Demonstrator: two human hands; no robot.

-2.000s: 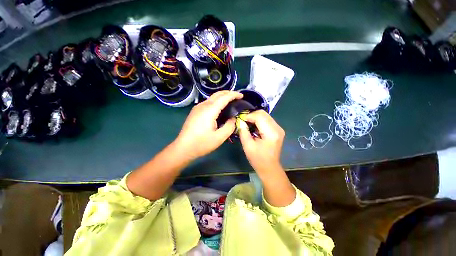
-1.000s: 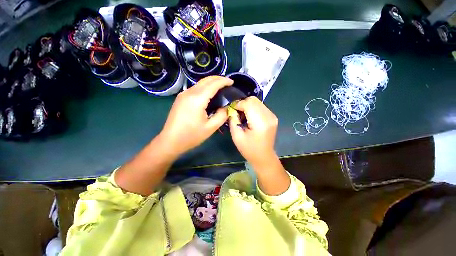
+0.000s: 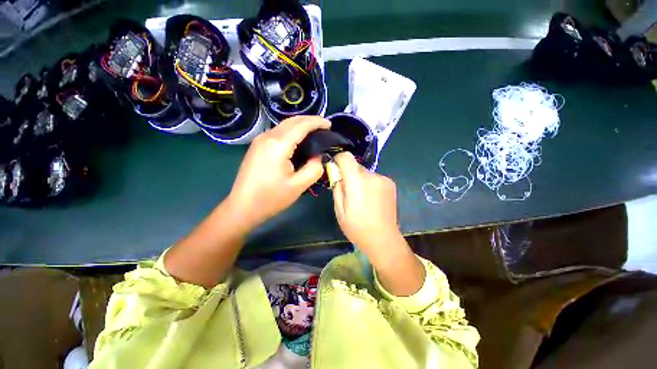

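Note:
My left hand [image 3: 277,169] is closed around a black camera head [image 3: 315,146], fingers over its top and thumb at its near side. My right hand [image 3: 366,198] pinches at the head's near opening. A small pale and yellow piece [image 3: 333,174] shows between the fingertips; whether it is a connector or a finger cot I cannot tell. A bit of red wire hangs below the head. Right behind is a camera base housing [image 3: 358,133] with a round black cavity, and its white mounting bracket [image 3: 380,94] leans out behind it. The hands hide the head's inside.
Three housings with open black heads and coloured wires [image 3: 220,108] stand at the back left. Waiting head units [image 3: 57,173] cluster at far left, others [image 3: 601,58] at far right. Tangled clear loops [image 3: 524,119] lie on the green bench [image 3: 432,79]. Brown cartons [image 3: 562,241] are below its edge.
The view has shifted. The right fingers have turned and lie flatter at the head's opening, and the pale piece between the fingertips shows more. Both hands still hold the same place.

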